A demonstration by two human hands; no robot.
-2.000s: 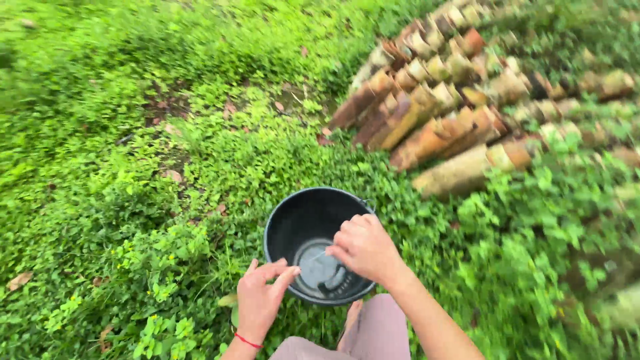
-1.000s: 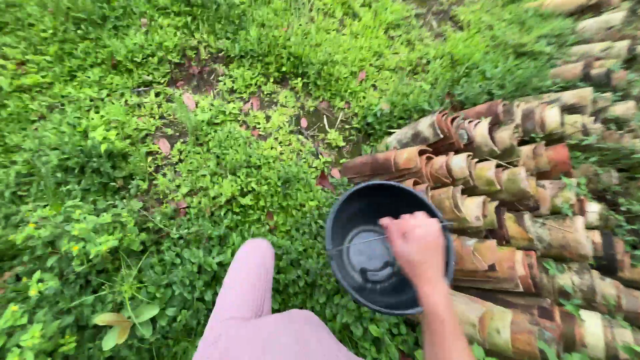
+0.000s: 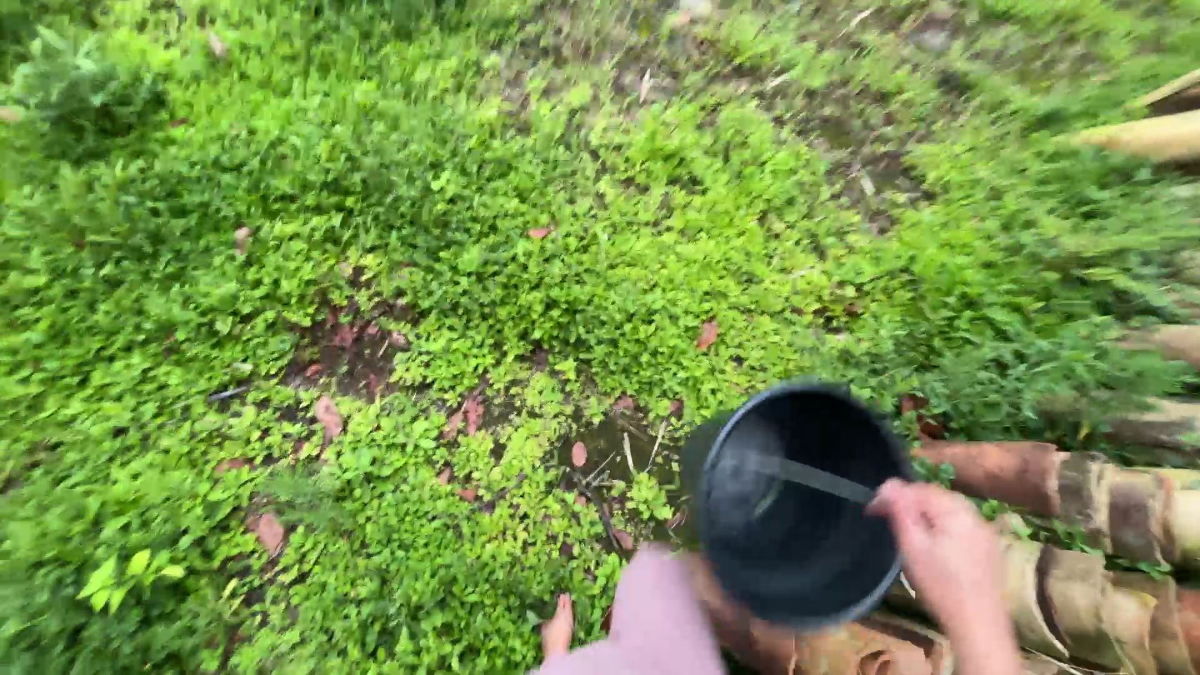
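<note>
A black plastic bucket [image 3: 816,553] hangs tilted at the lower right, its mouth facing me and its inside dark and blurred. My right hand [image 3: 937,544] is closed on the bucket's thin handle [image 3: 811,476], at the right side of the rim. My left hand is out of the frame. Below and left of the bucket are my leg in pale pink trousers [image 3: 656,623] and a bare foot [image 3: 558,626].
Stacked clay roof tiles [image 3: 1125,511] lie along the lower right, partly under the bucket, with more at the right edge. Low green plants [image 3: 422,216] cover the ground, with fallen brown leaves [image 3: 328,417] and thin twigs [image 3: 609,469] among them.
My left hand, at the bucket two seconds ago, has left the view. The right hand keeps hold of the handle, and the bucket is more tilted. The view has shifted over the ground and tiles.
</note>
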